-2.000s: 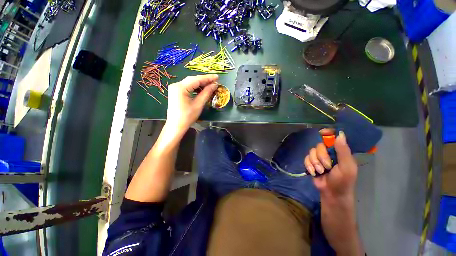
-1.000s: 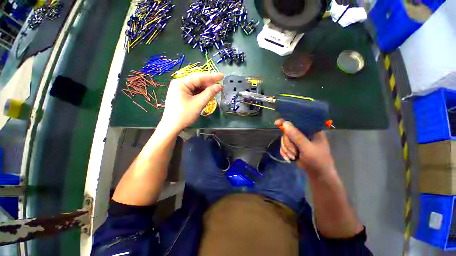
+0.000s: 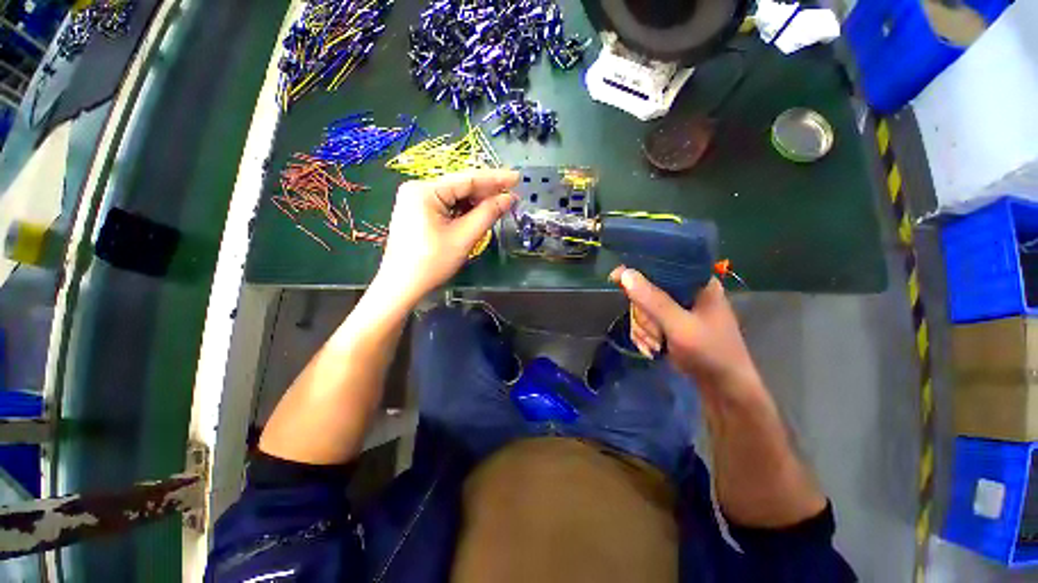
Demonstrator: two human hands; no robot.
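Note:
My right hand (image 3: 669, 317) is closed around the dark blue soldering gun (image 3: 660, 253), whose thin metal tip points left over the dark square fixture (image 3: 551, 182). The tip is over a component in the fixture's lower left part; exact contact is too small to tell. My left hand (image 3: 442, 231) is at the fixture's left edge, thumb and fingertips pinched together near the tip. Anything between the fingertips is too small to make out. The flux pot (image 3: 482, 243) is mostly hidden behind my left hand.
Yellow leads (image 3: 438, 155), blue leads (image 3: 364, 139) and red leads (image 3: 313, 191) lie left of the fixture. A heap of components (image 3: 484, 51) and finished wired pieces (image 3: 330, 46) lie behind. A black hood (image 3: 666, 23), a brown dish (image 3: 677, 145) and a round tin (image 3: 801, 134) stand right.
The soldering gun has moved left from the bench's right side onto the fixture. My left hand has moved from above the flux pot to the fixture's left edge. The view has shifted.

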